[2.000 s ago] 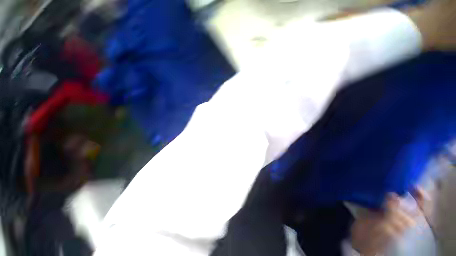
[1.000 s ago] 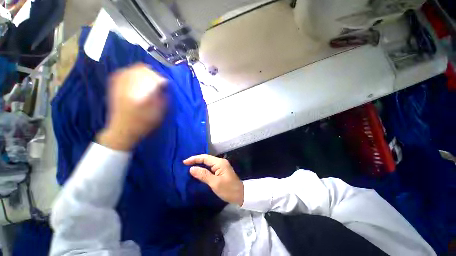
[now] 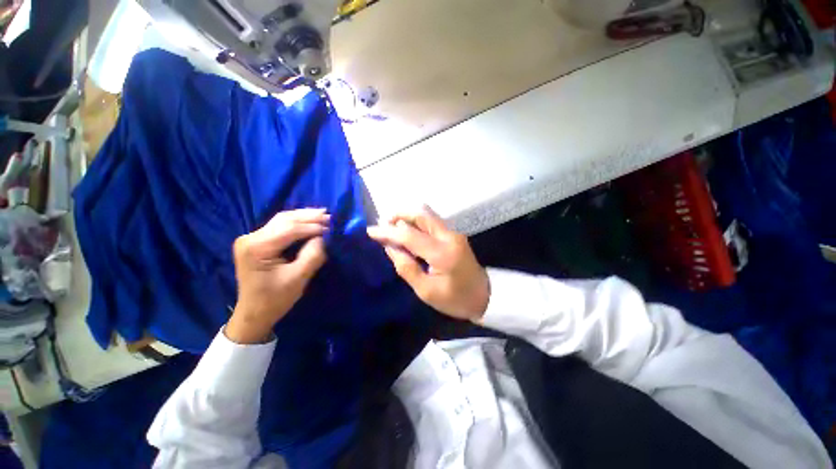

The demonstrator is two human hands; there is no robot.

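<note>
The royal-blue garment piece [image 3: 202, 183] spreads over the left of the table and hangs over its front edge onto the lap. Its upper right corner lies at the lit presser foot and needle area [image 3: 321, 87]. My left hand [image 3: 280, 270] pinches the cloth near its right edge with thumb and fingers. My right hand [image 3: 435, 261] is just to the right, fingertips at the same fabric edge [image 3: 353, 223]. The fingertips of both hands are close together. Whether the right fingers grip the cloth is hard to make out.
The machine bed [image 3: 440, 73] and white table edge [image 3: 550, 137] run to the right. A dark reddish tool [image 3: 646, 25] lies on the bed. A red plastic basket [image 3: 692, 220] is below the table edge. Bagged and small items [image 3: 32, 238] stand at far left.
My left hand has come down and right from over the cloth to its right edge. My right hand has moved up and right beside it. The cloth has shifted left and spread out.
</note>
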